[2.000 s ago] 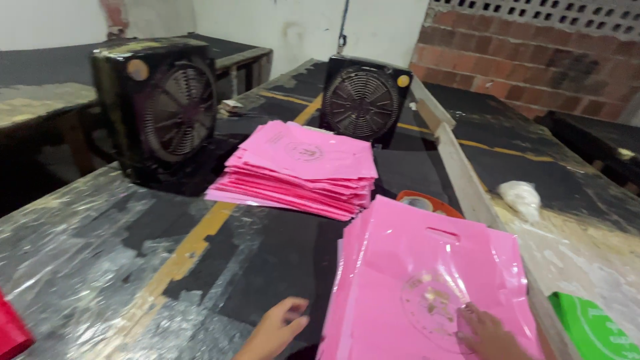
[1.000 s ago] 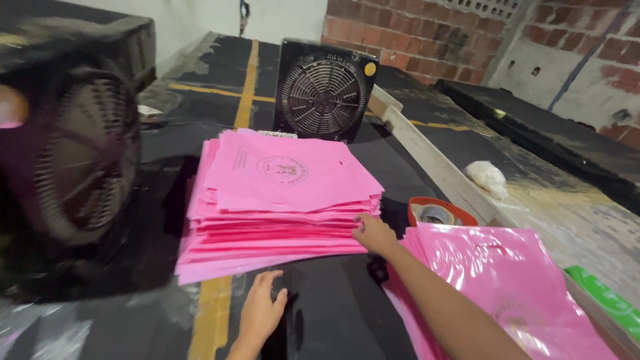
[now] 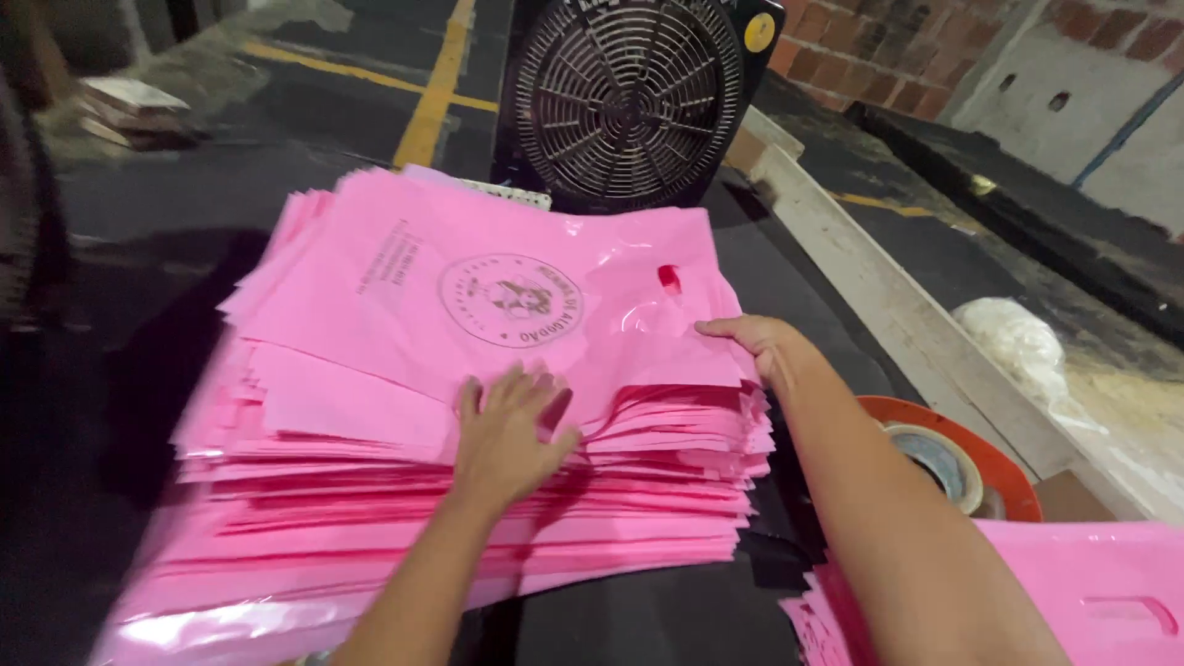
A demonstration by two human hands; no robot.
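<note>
A tall, uneven stack of pink plastic bags [image 3: 444, 370] lies in front of me, its top bag bearing a printed round emblem, writing and a die-cut handle hole. My left hand [image 3: 509, 430] rests with fingers spread on the near edge of the top bags. At the stack's right edge, my right hand [image 3: 749, 338] has its thumb and fingers closed on the top bag near the handle hole. A second pile of pink bags [image 3: 1091, 592] lies at the lower right, partly behind my right forearm.
A black box fan [image 3: 634, 106] stands right behind the stack. To the right are a roll of tape [image 3: 939, 467] in an orange-red round holder [image 3: 1013, 481], a raised wooden strip [image 3: 888, 296] and a clear plastic bundle [image 3: 1013, 342]. A small block [image 3: 134, 106] lies at the upper left.
My right hand has moved from the right pile to the right edge of the tall stack and taken hold of the top bag. My left hand has come onto the stack's front. The view has moved closer.
</note>
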